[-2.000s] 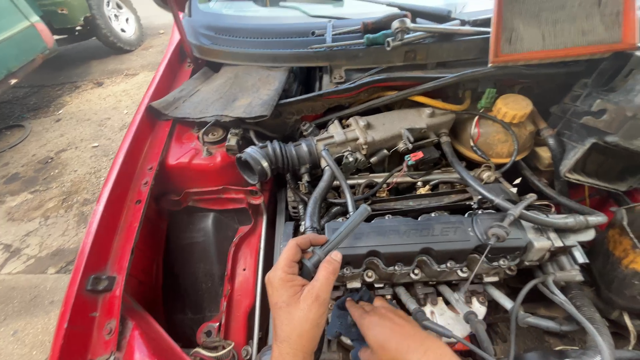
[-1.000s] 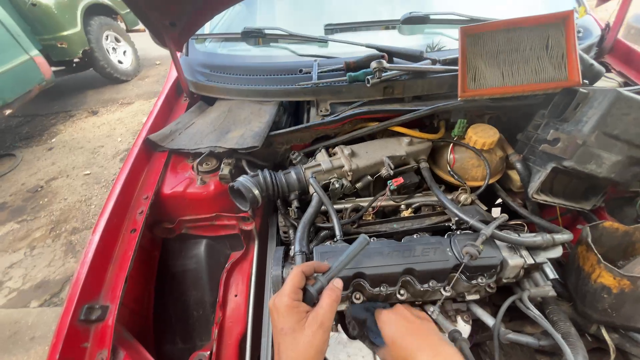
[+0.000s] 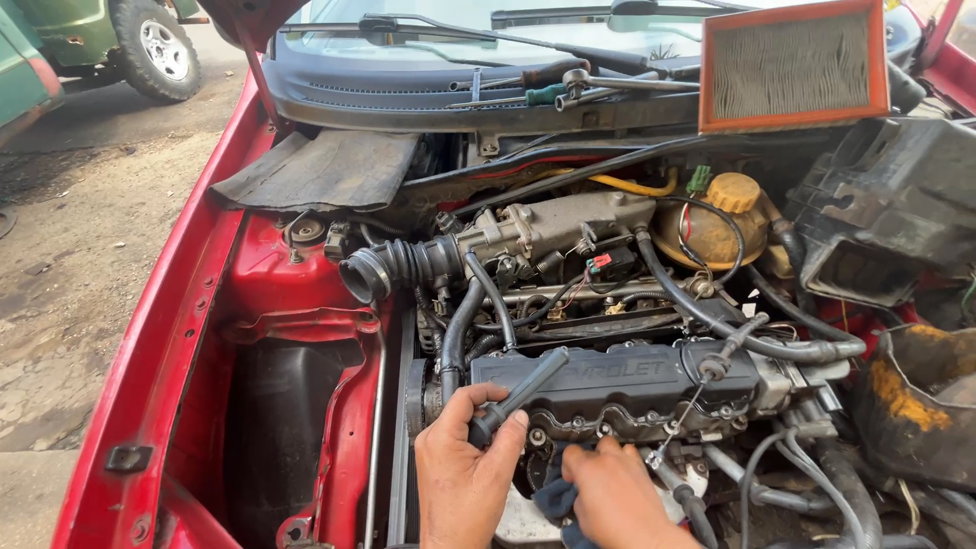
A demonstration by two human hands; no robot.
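Observation:
Between its thumb and fingers, my left hand (image 3: 473,465) holds a grey-black rubber tube-like part (image 3: 526,389), tilted up to the right over the front edge of the black valve cover (image 3: 610,381). My right hand (image 3: 618,488) is beside it, gripping a dark blue cloth (image 3: 557,499) low against the engine just below the valve cover; its fingertips are partly hidden. A dipstick (image 3: 713,370) with its thin metal rod leans over the right end of the cover. The ribbed air intake hose (image 3: 396,267) has an uncovered end at the left.
A pleated air filter (image 3: 793,65) in an orange frame and a ratchet (image 3: 633,82) with other hand tools lie by the windshield. An airbox (image 3: 877,221) and a coolant tank (image 3: 713,221) are at the right. A rubber sheet (image 3: 320,168) covers the left rear corner.
Both hands keep nearly the same places at the engine's front, the left still holding the rubber part and the right still on the cloth. The view has shifted slightly.

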